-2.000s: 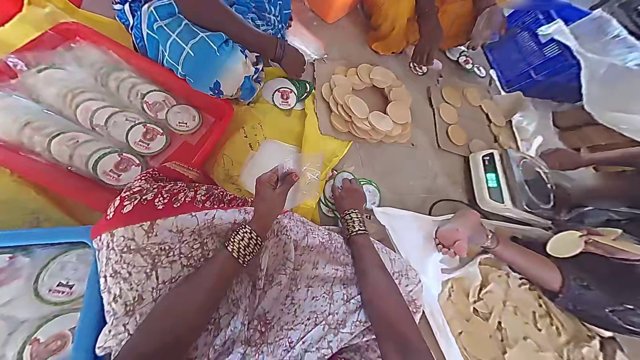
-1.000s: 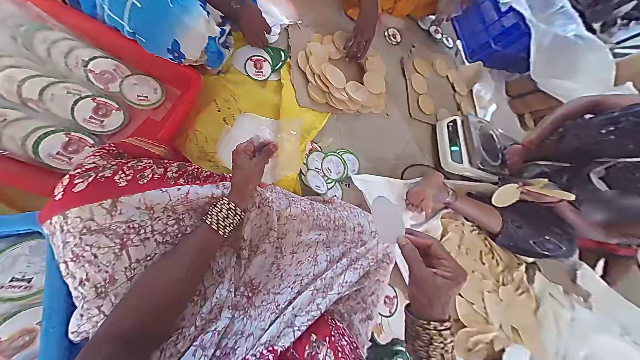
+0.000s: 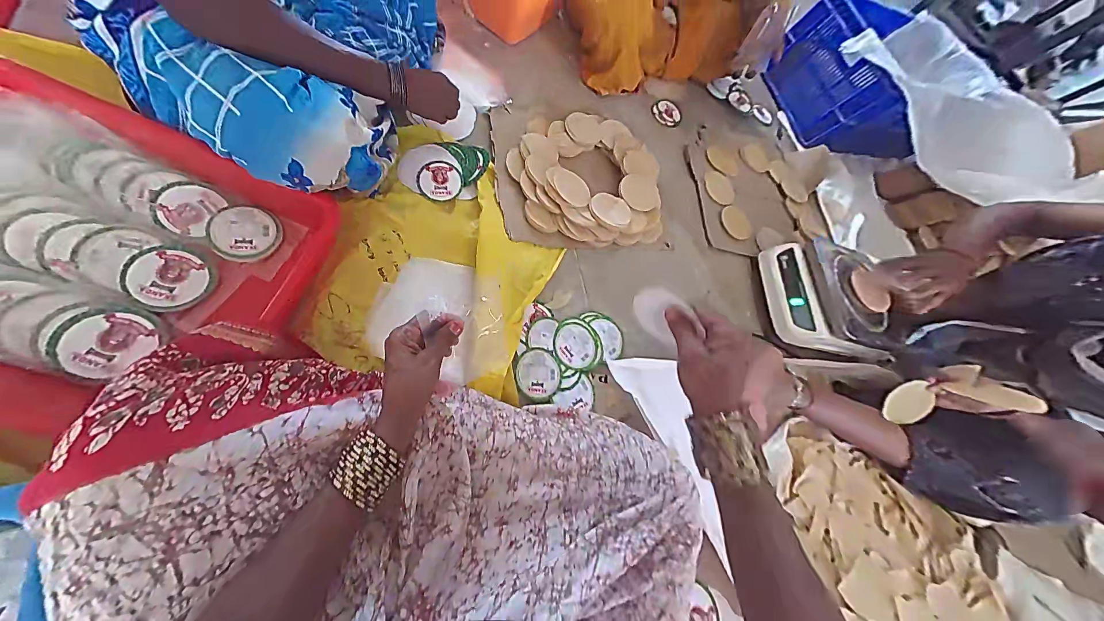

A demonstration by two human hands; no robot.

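My left hand (image 3: 418,349) pinches the edge of a clear plastic bag (image 3: 431,293), which lies on a yellow plastic sheet (image 3: 354,259). Between the thumb and fingers of my right hand (image 3: 716,362) is a blurred white disc (image 3: 660,315), raised above the floor. Several round printed labels with green rims (image 3: 576,343) lie in a loose pile between my two hands. A patterned cloth (image 3: 535,509) covers my lap below them.
Left stands a red tray (image 3: 302,250) of bagged discs. Ahead, tan discs (image 3: 569,185) ring a cardboard sheet. At right are a digital scale (image 3: 787,293), a co-worker's hand (image 3: 923,280) and a heap of tan pieces (image 3: 871,517). A blue crate (image 3: 841,78) stands behind; another co-worker's hand (image 3: 431,95) is upper left.
My right hand was at the label pile two seconds ago, then moved right and nearer my lap with a white disc. It is now farther forward, still holding a disc. My left hand keeps hold of the bag.
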